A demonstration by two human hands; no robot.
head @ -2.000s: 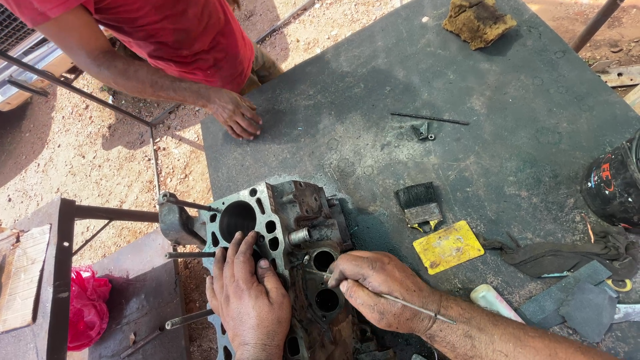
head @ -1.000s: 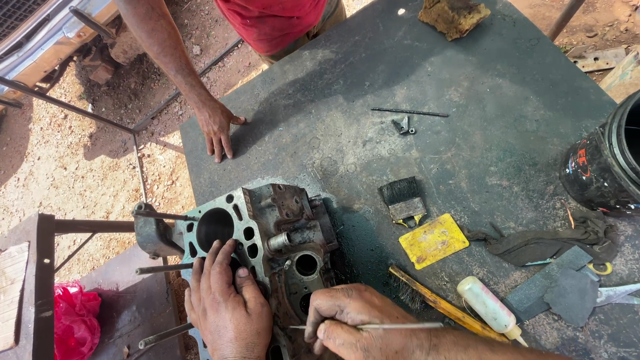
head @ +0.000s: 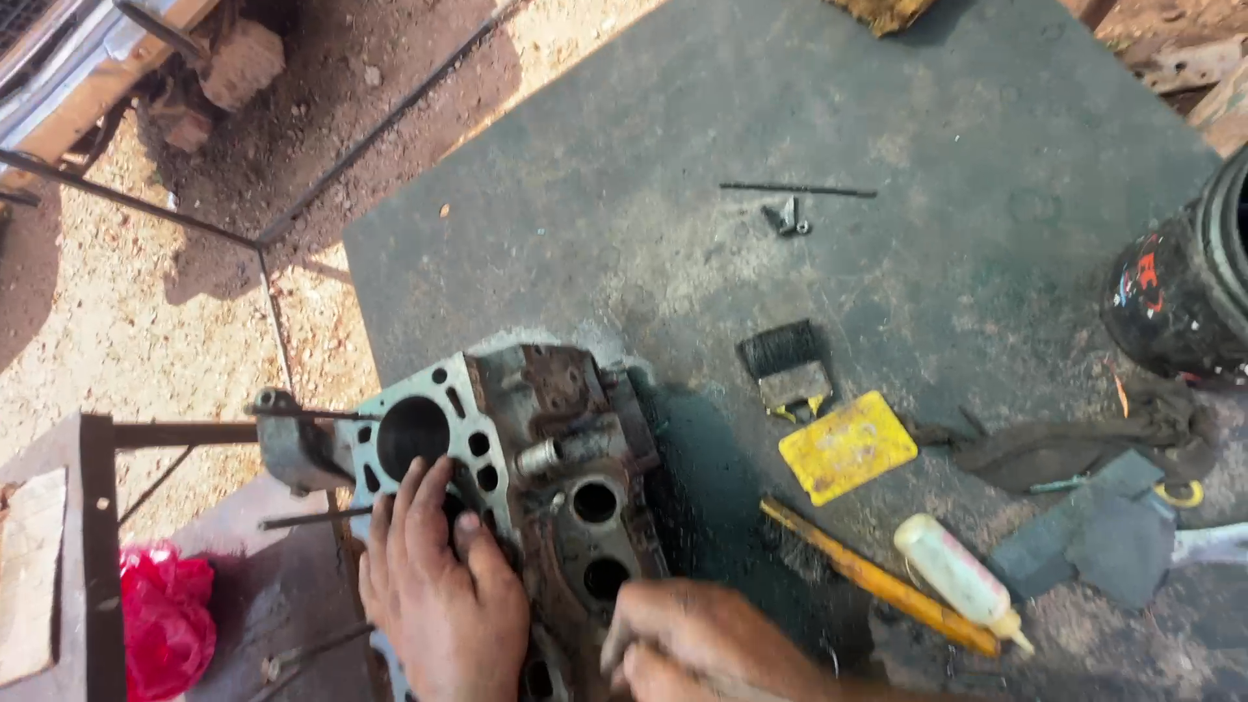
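Note:
A metal engine block point(head: 565, 409) lies at the table's near left edge, its flat face with a large cylinder bore to the left and two round ports on the rusty side. My left hand point(head: 444, 585) rests on the flat face, fingers slightly spread over the area below the bore. My right hand point(head: 702, 639), blurred, is curled at the block's side just below the lower port; whether anything is in its fingers cannot be made out. Right of the block lie a paint brush point(head: 788, 366), a yellow plastic scraper point(head: 848, 448) and a wire brush with a yellow handle point(head: 887, 585).
A black bucket point(head: 1185, 273) stands at the right. Near it lie a dark cloth point(head: 1072, 439), a white squeeze bottle point(head: 955, 570) and dark abrasive sheets point(head: 1121, 536). A thin rod point(head: 799, 189) and small metal parts point(head: 788, 216) lie farther back. Several rods jut left from the block.
The other person, whose hand was on the table's left edge, is out of view. My right hand has moved down from the ports, where it held a thin metal rod. My left hand stays on the block.

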